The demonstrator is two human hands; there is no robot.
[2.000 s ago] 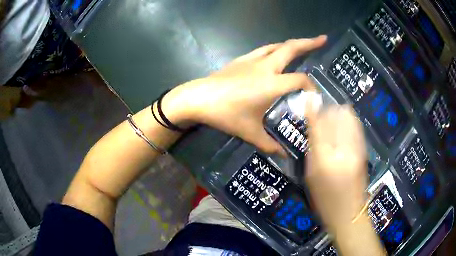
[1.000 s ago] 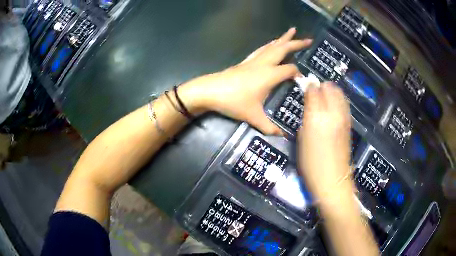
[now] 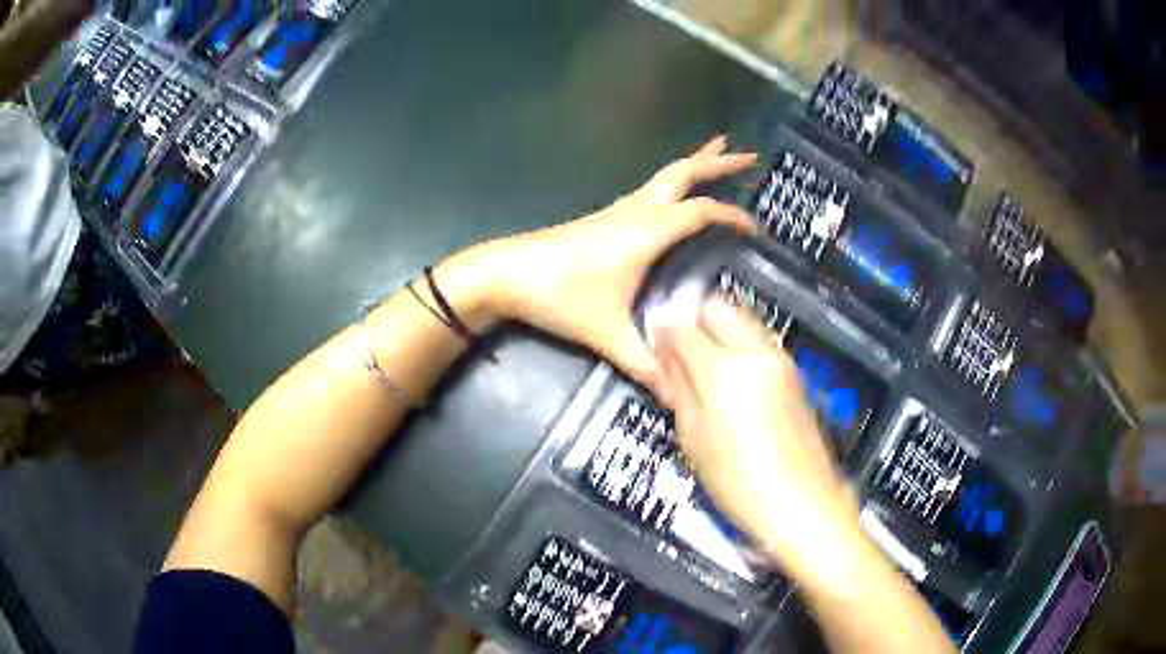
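A black keypad phone [image 3: 829,381] lies in a clear blister tray [image 3: 505,552] in front of me, with white keys and blue screen print partly showing. My left hand [image 3: 591,279] spans its rounded upper-left end, thumb and forefinger at opposite edges. My right hand [image 3: 748,415], blurred, is over that end, covering part of the keys. A whitish patch at its fingertips looks like a small wiping cloth [image 3: 675,307]. I cannot tell whether the phone's end is lifted. Other keypad phones [image 3: 559,594] sit in pockets around it.
The dark green bench mat [image 3: 422,115] extends left and beyond my left arm. Another tray of phones [image 3: 122,128] is at upper left. A pink-lit smartphone [image 3: 1072,594] lies at lower right. Part of a person in light clothing [image 3: 32,243] is at the left edge.
The view has shifted. My right hand has moved left across the phone to its rounded end, near my left thumb. My left hand still frames the same end.
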